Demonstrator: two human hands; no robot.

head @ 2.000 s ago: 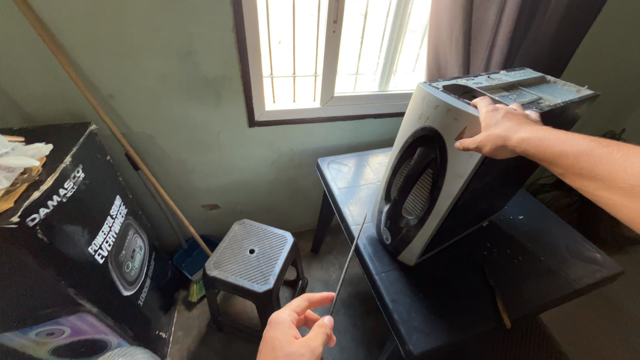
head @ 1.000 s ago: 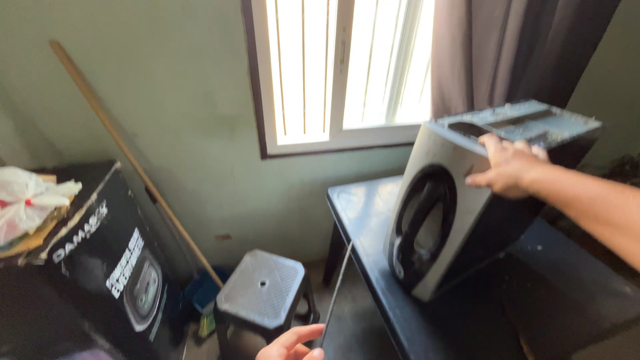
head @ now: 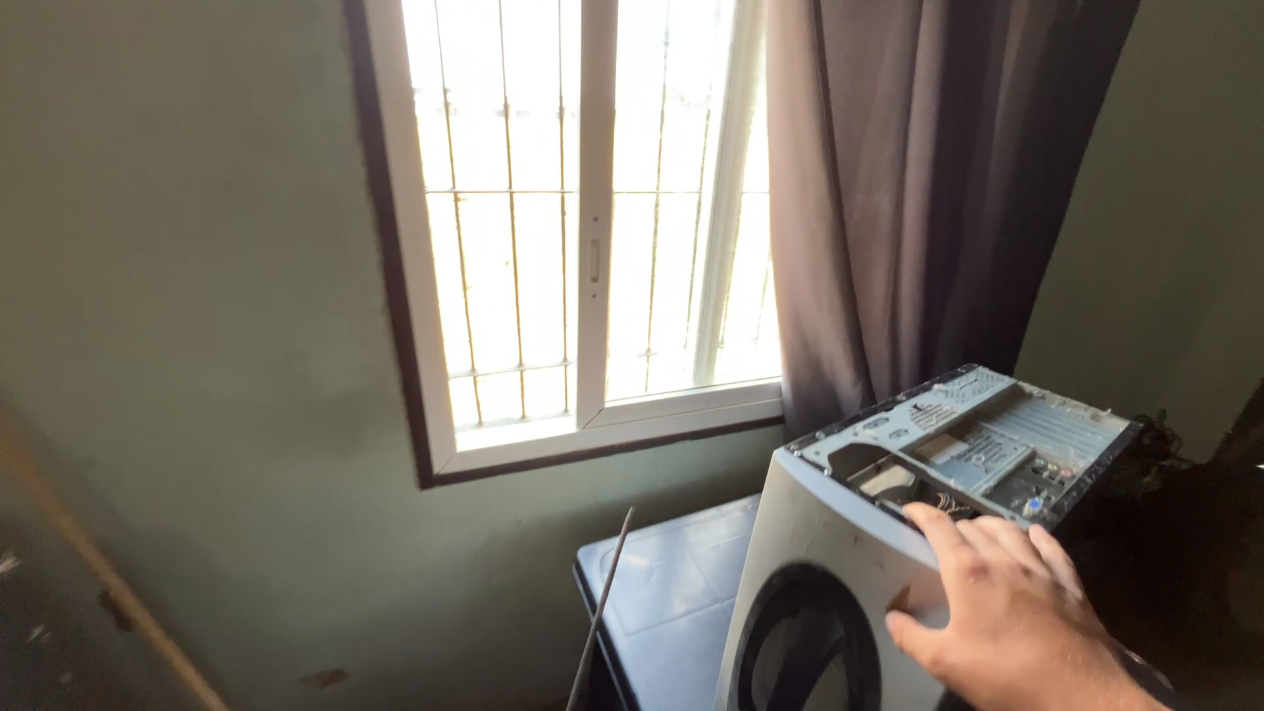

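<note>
A desktop computer tower with an open metal side [head: 987, 434] and a silver front panel [head: 839, 553] stands on a dark plastic table [head: 681, 573]. My right hand [head: 997, 592] grips the tower's upper edge, its fingers over the rim beside the opening and its thumb against the front panel. Drive parts and wires show inside the opening. A thin dark rod [head: 604, 602] rises from the bottom edge of the view, left of the tower, in front of the table's corner. My left hand is out of view.
Behind the table is a barred window with a white frame [head: 592, 296], with a dark curtain [head: 889, 197] beside it. A wooden pole [head: 109, 583] leans at the lower left. More dark clutter lies behind the tower at the right.
The view has swung up, so the stool, the printed box and my left hand have left it. My right hand stays on the tower's upper edge.
</note>
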